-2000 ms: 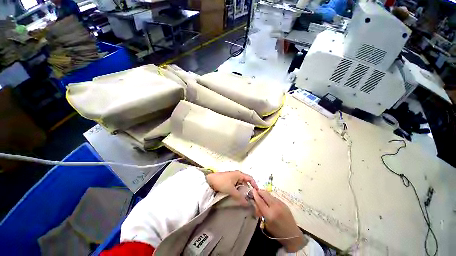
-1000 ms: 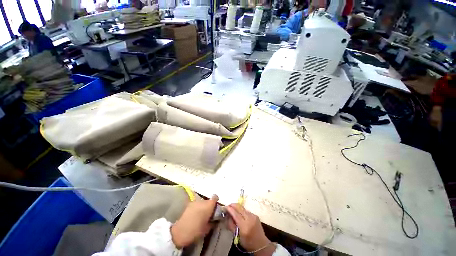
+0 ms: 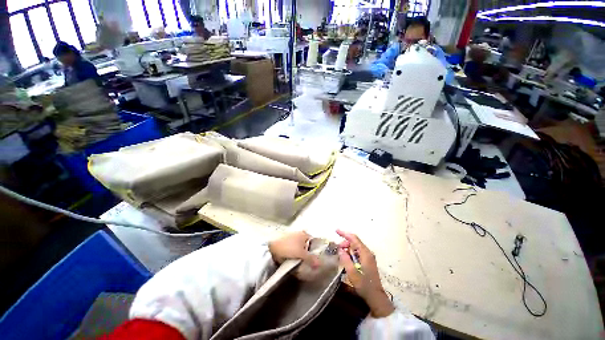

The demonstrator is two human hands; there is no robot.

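A grey-beige fabric bag (image 3: 302, 299) hangs open below my hands at the table's near edge. My left hand (image 3: 293, 247) grips its upper edge. My right hand (image 3: 361, 269) is at the other side of the same edge, with a slim yellow-and-white pen tool (image 3: 356, 261) held in its fingers. A small dark shiny fitting (image 3: 332, 248) shows at the fabric edge between the hands. The pen's tip cannot be made out.
Folded beige bags with yellow binding (image 3: 255, 192) lie at the table's left. A blue bin (image 3: 73, 285) stands lower left, with a pale cable above it. A black cord (image 3: 484, 231) lies right. A white machine (image 3: 404, 119) and a person (image 3: 416, 33) are behind.
The view has tilted up and shows more of the room. The bag's opening now faces me, and its yellow-edged flap is out of sight. The pen lies lower in my right hand.
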